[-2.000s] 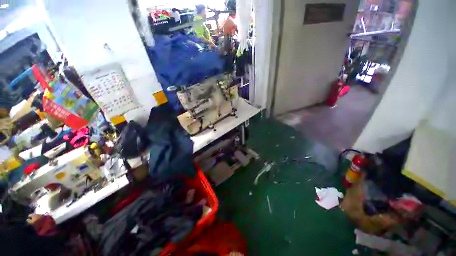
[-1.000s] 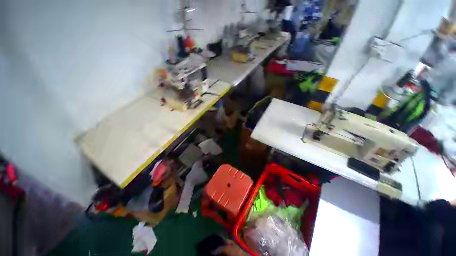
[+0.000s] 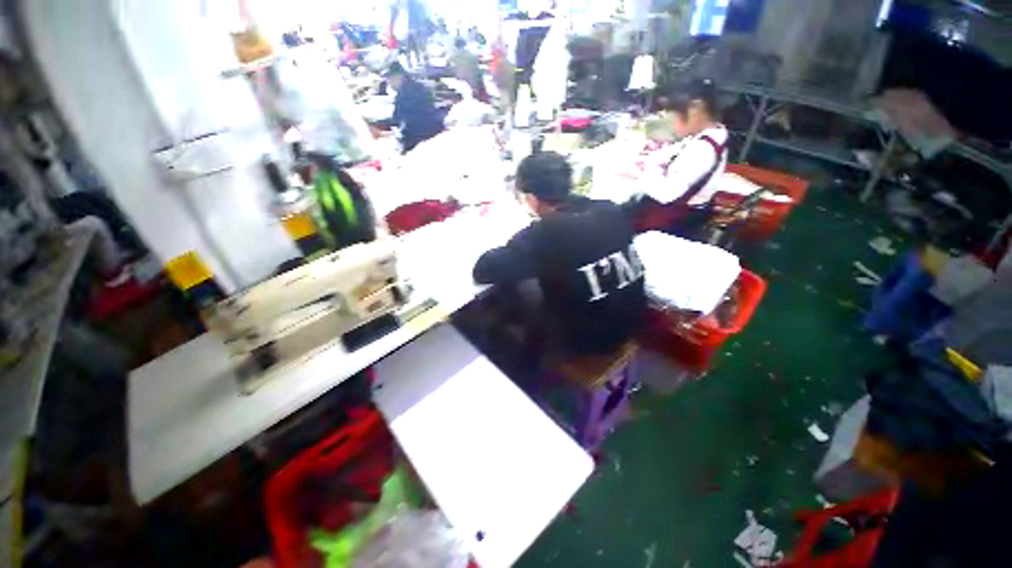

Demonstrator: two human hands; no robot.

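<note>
Neither my left hand nor my right hand can be made out. Nearest in front of me, a white board (image 3: pixel 477 433) slants down from the sewing table toward the bottom edge. A red crate (image 3: pixel 291 488) stands left of it, partly under the table, with bright green cloth (image 3: pixel 366 521) and clear plastic (image 3: pixel 416 540) in it. A cream lockstitch sewing machine (image 3: pixel 305 311) sits on the white table (image 3: pixel 183 427).
A person in a black top (image 3: pixel 588 272) sits at the table on a purple-legged stool (image 3: pixel 605 399). Another person (image 3: pixel 694 166) sits beyond. A red crate (image 3: pixel 744 305) holds a white board. Scraps lie on the green floor (image 3: pixel 688 477). A pillar stands left.
The view has swung right, from the doorway and wall tables to the sewing row. The sewing machine and green-filled crate now appear further left, and seated people have come into view.
</note>
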